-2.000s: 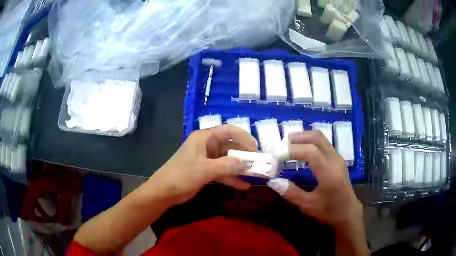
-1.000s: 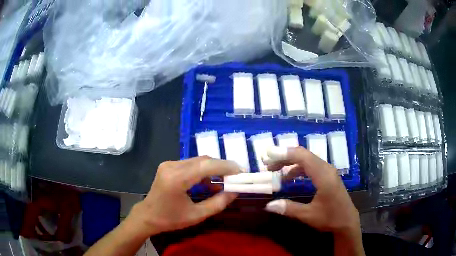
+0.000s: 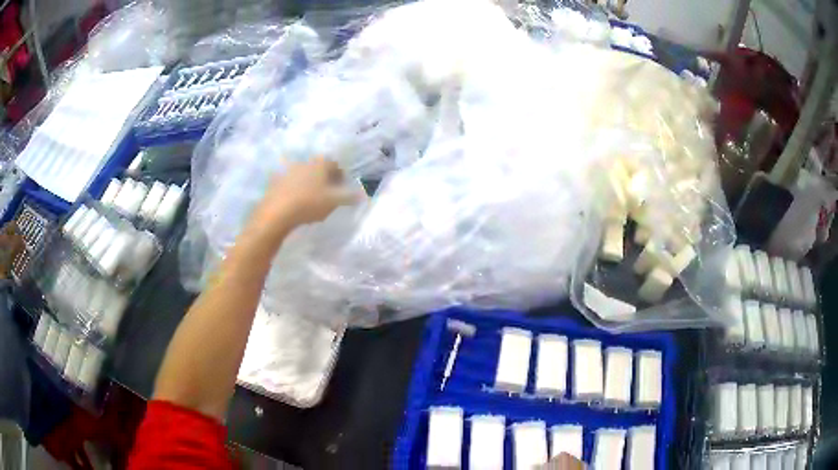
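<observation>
My left hand point(image 3: 312, 191) reaches forward over the large clear plastic bag point(image 3: 469, 229). It is blurred, and I cannot tell whether its fingers hold anything. Only a small part of my right hand point(image 3: 562, 462) shows at the bottom edge, over the lower row of the blue tray point(image 3: 418, 395); its grip is hidden. The tray holds two rows of white block units point(image 3: 551, 365). A thin rod frame point(image 3: 451, 356) lies in its upper left slot. The clear tub of small white pieces point(image 3: 287, 356) is partly covered by my left forearm.
Cream blocks point(image 3: 655, 283) lie in an open bag at the right, with a white strip point(image 3: 608, 303) at its mouth. Clear blister trays of white blocks stand at the right point(image 3: 755, 404) and left point(image 3: 69, 353). A white sheet point(image 3: 87, 133) lies on blue trays at the far left.
The view has tilted up and shifted. My left hand has moved from the white unit near the tray to the plastic bag. My right hand is mostly out of view, and the held unit is no longer visible.
</observation>
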